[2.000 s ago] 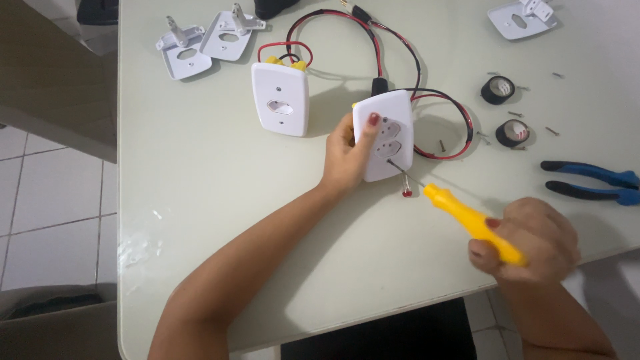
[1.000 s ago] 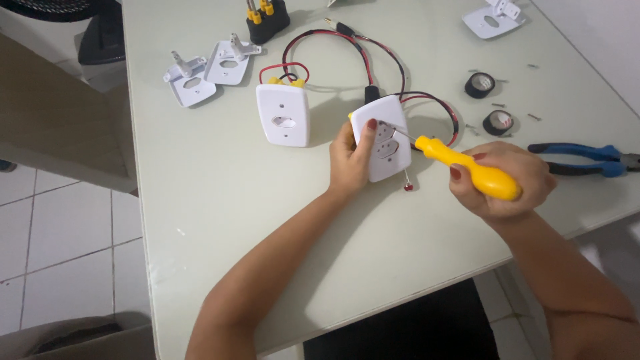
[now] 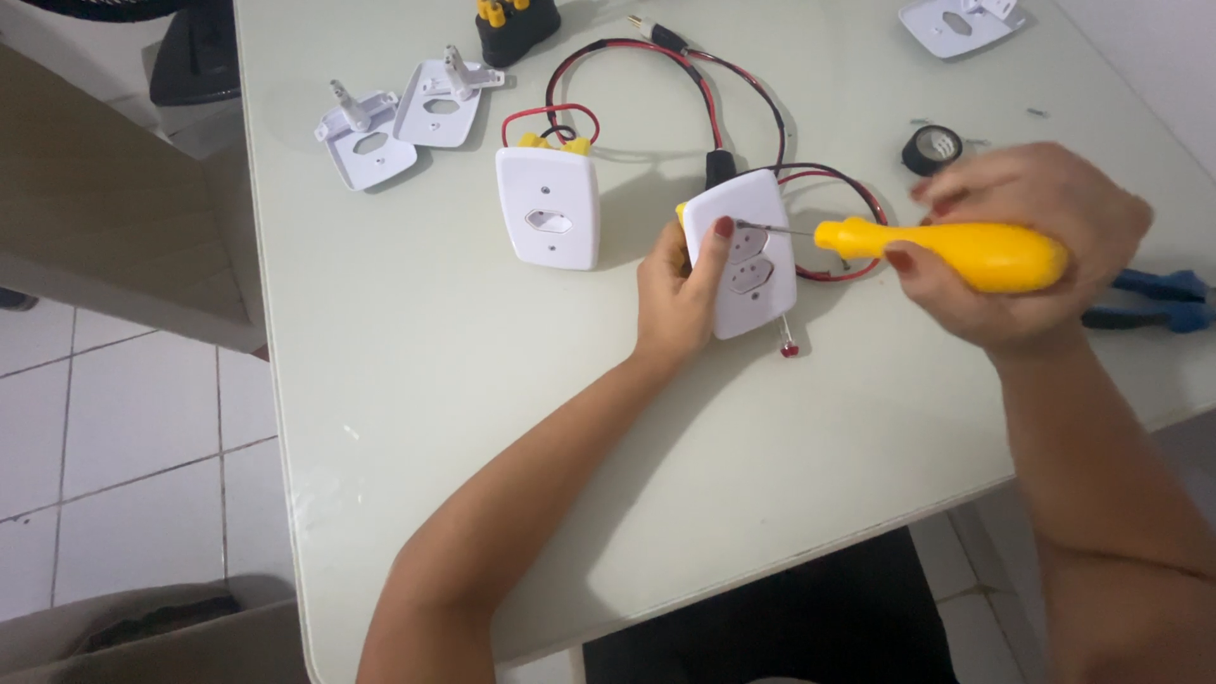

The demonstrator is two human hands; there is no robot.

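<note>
My left hand (image 3: pixel 679 290) grips a white double-socket outlet plate (image 3: pixel 774 309) by its left side, thumb on the face. My right hand (image 3: pixel 1026 247) is closed around a yellow-handled screwdriver (image 3: pixel 950 249), its tip at the screw spot near the top of that plate. A black plug (image 3: pixel 720 168) with red and black wires meets the plate's top edge. Below the plate's lower corner hangs a small red-headed part (image 3: pixel 788 350) on thin leads. To the left stands a white single-socket outlet (image 3: pixel 549 204) with yellow parts and a red wire behind it.
Two white cover plates (image 3: pixel 369 166) lie at the upper left, near a black block with yellow posts (image 3: pixel 518 28). Another cover (image 3: pixel 955 28) lies at the far right. A black tape roll (image 3: pixel 931 149), loose screws (image 3: pixel 1037 113) and blue-handled pliers (image 3: pixel 1149 309) are at the right.
The screwdriver tip has gone from the plate's lower screw spot, two seconds ago, to its upper one. My left hand keeps its hold on the plate.
</note>
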